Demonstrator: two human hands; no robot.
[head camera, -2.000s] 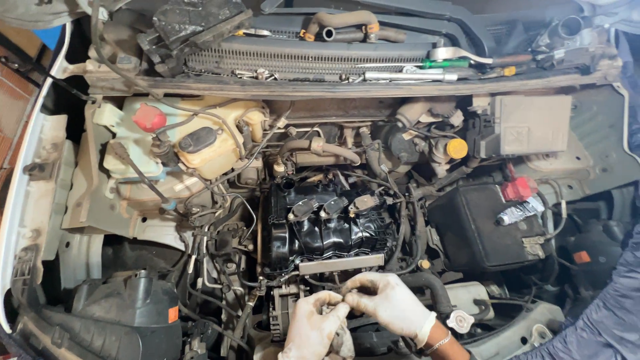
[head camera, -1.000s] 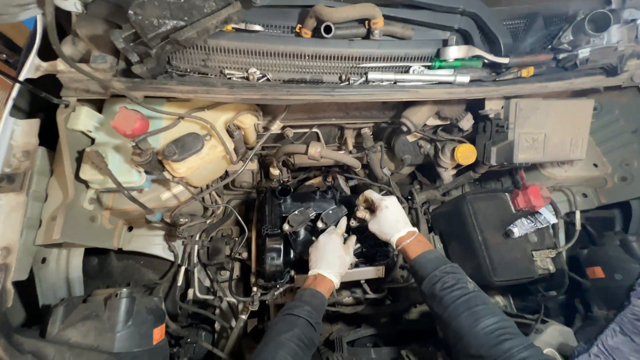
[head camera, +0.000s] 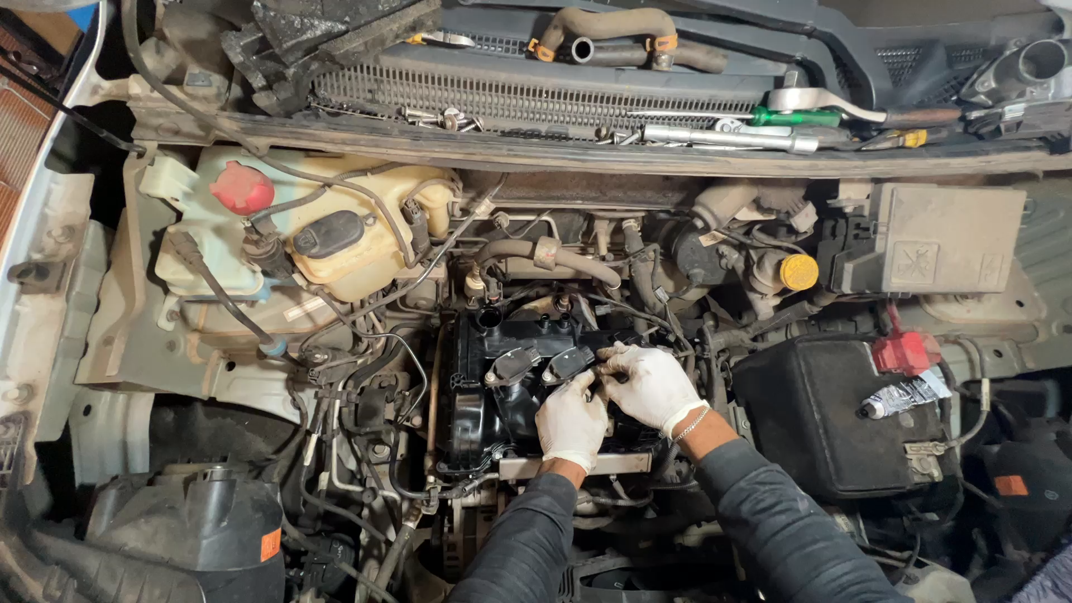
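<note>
Both my hands wear white gloves and meet over the right part of the black engine valve cover (head camera: 469, 419). The fingers of my left hand (head camera: 572, 423) point up at the cover, close beside a black ignition coil (head camera: 568, 365). My right hand (head camera: 655, 381) has its fingers bent down against my left fingertips; whatever lies between them is hidden. A second ignition coil (head camera: 512, 366) sits farther left on the cover. Just below my left hand runs a flat metal bar (head camera: 523, 466) at the cover's front edge.
A ratchet (head camera: 808, 100), a green-handled screwdriver (head camera: 796, 117), a socket extension (head camera: 729, 136), loose bolts (head camera: 444, 117) and a rubber hose (head camera: 603, 18) lie on the cowl. The battery (head camera: 804, 419) at right carries a silver tube (head camera: 904, 395). Reservoirs with a red cap (head camera: 242, 188) stand at left.
Two seconds ago my hands were together in front of the metal bar. They moved up over the valve cover, were apart there one second ago, and are now close together at its right part.
</note>
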